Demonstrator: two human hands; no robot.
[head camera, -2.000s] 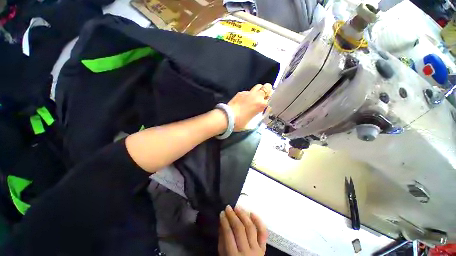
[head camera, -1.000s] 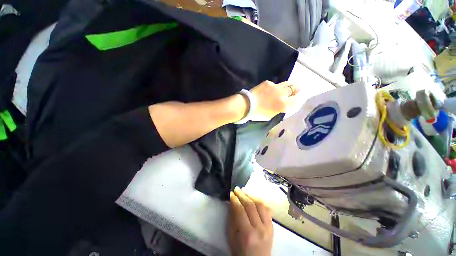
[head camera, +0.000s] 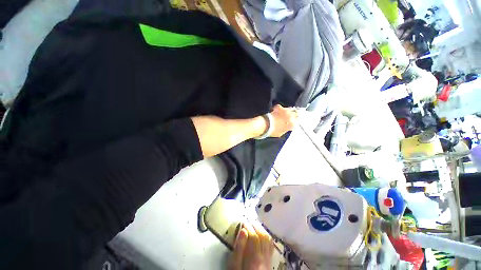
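The black garment (head camera: 121, 79) spreads over the left and middle, with a bright green strip (head camera: 174, 38) near its upper edge. My left hand (head camera: 282, 121), with a bracelet at the wrist, is closed on the garment's far right edge. The garment's shiny dark part hangs below that hand toward the needle area. My right hand (head camera: 253, 250) is at the bottom edge, partly cut off, fingers together beside the sewing machine head (head camera: 311, 224). Glare blurs its fingertips, and whether they hold cloth cannot be told. The needle and presser foot are hidden behind the head.
The white machine table (head camera: 169, 211) shows below my left arm. A grey cloth bundle (head camera: 311, 47) lies behind. A blue bottle-like object (head camera: 377, 199) and a red plastic bag (head camera: 409, 250) are right of the machine head. Another JACK machine (head camera: 364, 21) stands at the upper right.
The view has turned, showing more of the workshop, and the machine head now sits lower. My left hand has moved away from the needle area with the garment. My right hand stays at the bottom.
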